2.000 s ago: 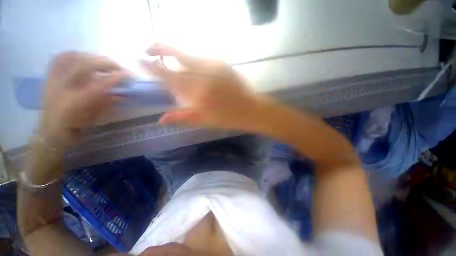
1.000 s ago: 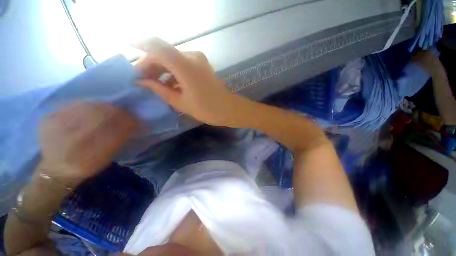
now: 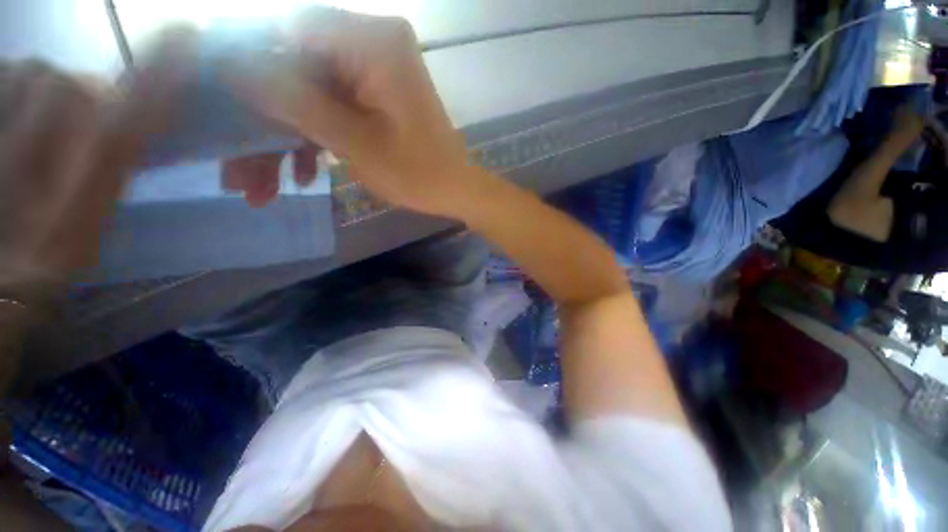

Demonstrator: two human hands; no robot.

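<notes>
A light blue fabric piece (image 3: 213, 229) lies over the grey front edge of the table, folded, with a straight right end. My right hand (image 3: 359, 99) is above it, fingers curled and pinching the fabric's upper part near the glare. My left hand (image 3: 62, 166) is at the far left, blurred and partly cut off by the frame edge. It is over the fabric's left part; its fingertips are too blurred to tell the grip. The needle area is not visible in the glare.
The ruled grey table edge (image 3: 634, 120) runs to the upper right, with white tape (image 3: 774, 96) hanging over it. Blue baskets (image 3: 114, 468) stand below. A bundle of light blue pieces (image 3: 717, 213) hangs at right. Another person's arm (image 3: 873, 192) is at far right.
The view has shifted right. The fabric, raised and loose a second ago, now lies flatter along the table edge. My left hand has moved left and up in the picture.
</notes>
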